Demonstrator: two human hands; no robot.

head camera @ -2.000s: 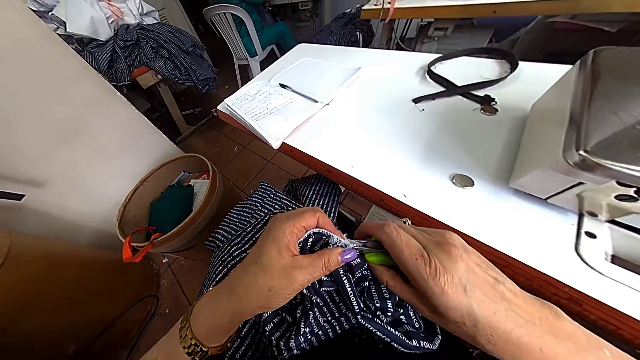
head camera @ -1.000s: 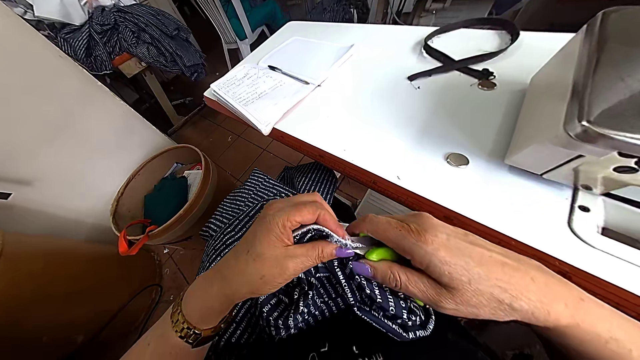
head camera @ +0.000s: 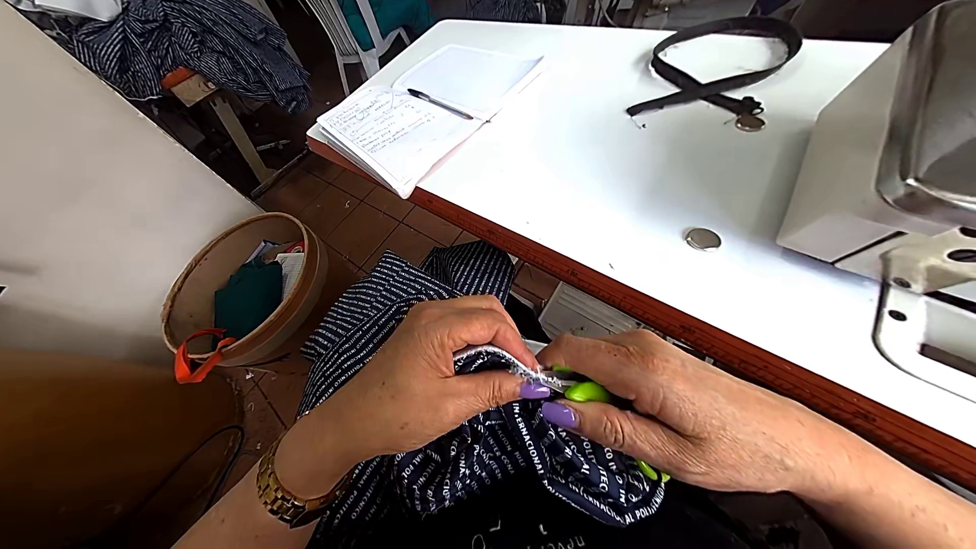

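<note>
Dark blue fabric with white printed lettering (head camera: pixel 480 450) lies bunched over my lap, an overlocked white edge along it. My left hand (head camera: pixel 442 374), with a gold watch band at the wrist, pinches this edge between thumb and fingers. Against the same edge, my right hand (head camera: pixel 656 404) grips a small cutting tool with bright green handles (head camera: pixel 587 393), mostly hidden in the palm; its short metal part meets the frayed threads beside my left thumb. Whether it is thread snips or scissors I cannot tell.
A white table (head camera: pixel 564 183) carries an open notebook (head camera: pixel 404 137) with a pen (head camera: pixel 440 104), a black strap (head camera: pixel 686 91), round metal discs (head camera: pixel 702 239) and a sewing machine (head camera: pixel 877 152) at right. A round bin (head camera: pixel 309 305) with cloth scraps and orange-handled scissors (head camera: pixel 200 366) stands at left.
The green-handled tool, lying along the cloth edge two seconds ago, has turned in my right hand, whose thumb has come closer to my left thumb. My left hand keeps its pinch on the fabric.
</note>
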